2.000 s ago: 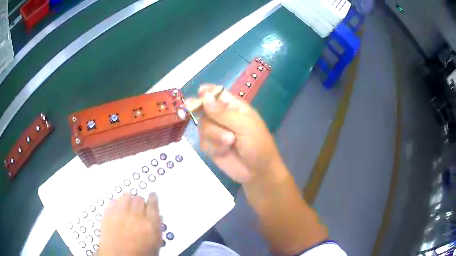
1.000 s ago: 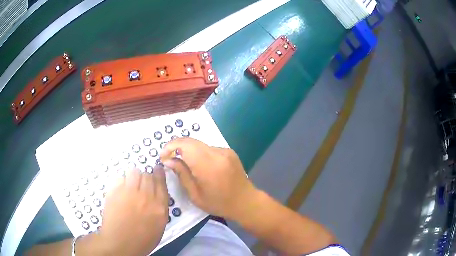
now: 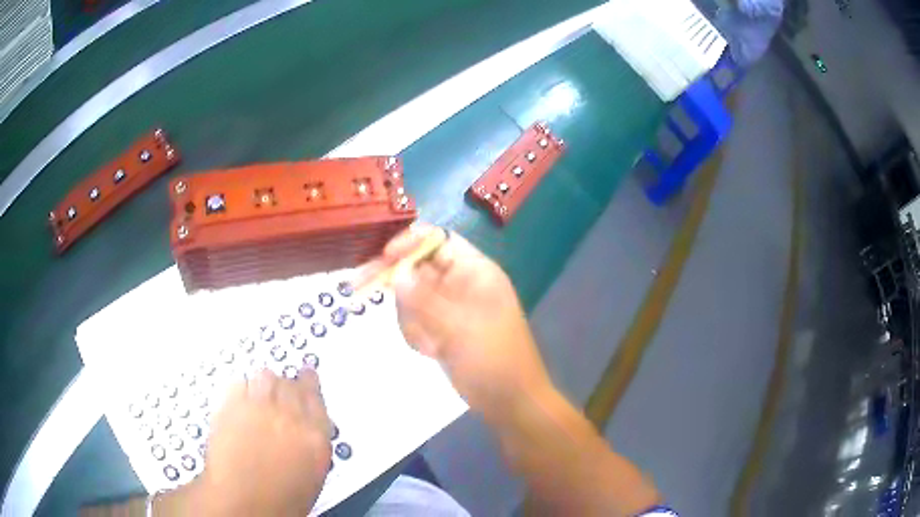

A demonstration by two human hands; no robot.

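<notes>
A white tray [image 3: 404, 389] with rows of small round parts [image 3: 288, 322] lies in front of me. My left hand [image 3: 267, 439] rests palm down on its near part, over some of the rows, with no object visible in it. My right hand [image 3: 459, 313] holds a tan pick-up stick [image 3: 412, 261] in its fingers, above the tray's far right corner; the stick's tip is blurred. The red-brown fixture stack [image 3: 293, 242] stands at the tray's far edge. Its leftmost top seat shows a silvery part; the other three look pale.
One red-brown fixture [image 3: 116, 190] lies on the green belt at left, another [image 3: 518, 172] on the green bench at right. White stacked trays [image 3: 661, 45], a blue stool [image 3: 691, 136] and a person's sleeve [image 3: 755, 25] are at the back right. Grey floor runs along the right.
My right hand dipped to the round parts and has risen toward the stack's right end. The second seat from left, silvery before, now looks pale. My left hand stays on the tray.
</notes>
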